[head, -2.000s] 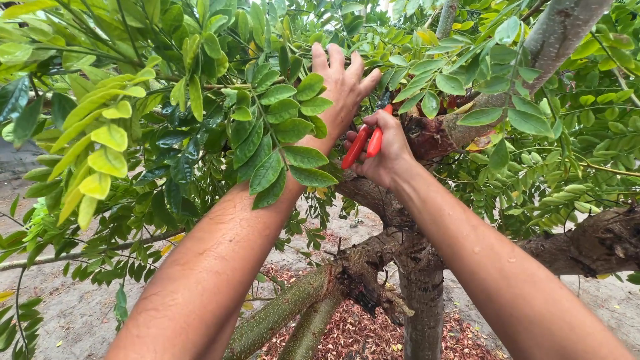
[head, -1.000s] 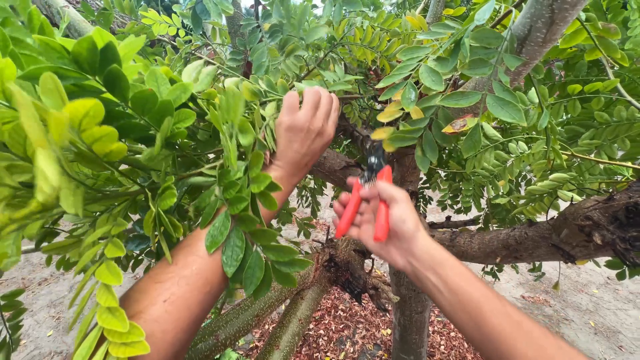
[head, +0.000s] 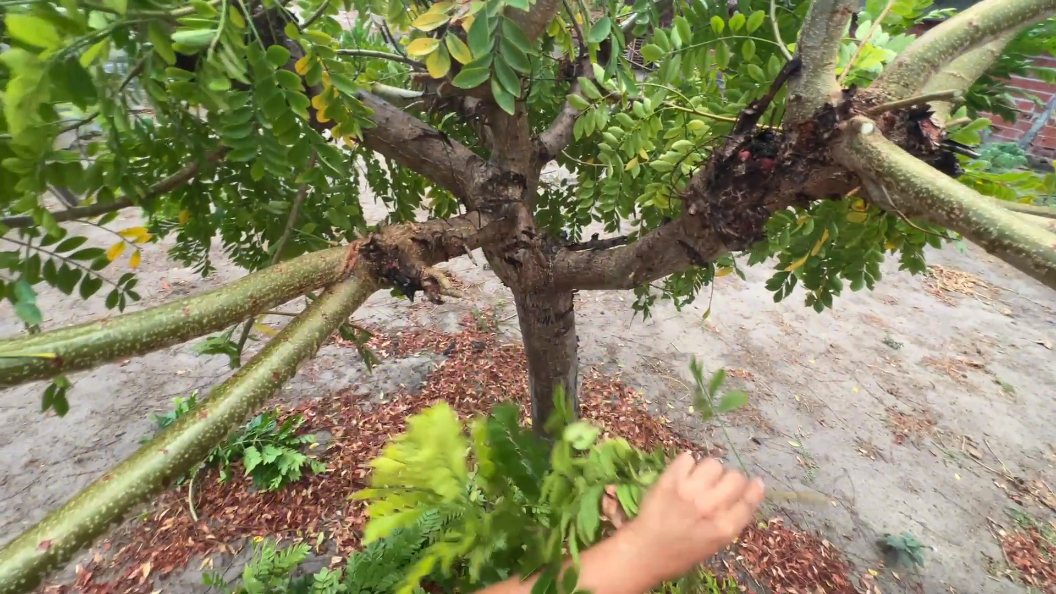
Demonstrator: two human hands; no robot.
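At the bottom of the head view, my left hand [head: 701,503] is closed around a leafy green branch [head: 511,487]. Its blurred leaflets spread to the left of the fist and partly over the forearm, and a short stem end pokes out on the right. The hand is low, in front of the tree trunk [head: 546,346] and well below its fork. My right hand and the red-handled pruning shears are out of view.
Two thick green limbs [head: 206,388] slope down to the left from a rough, dark knot. Another knotted limb [head: 726,198] rises to the right, with a cut stub. Leafy twigs hang across the top. Reddish-brown leaf litter [head: 330,445] and low plants lie on sandy ground.
My left hand has come down from the upper foliage, with the leafy branch in it. My right hand and the red-handled shears have left the view. The view has shifted a lot.
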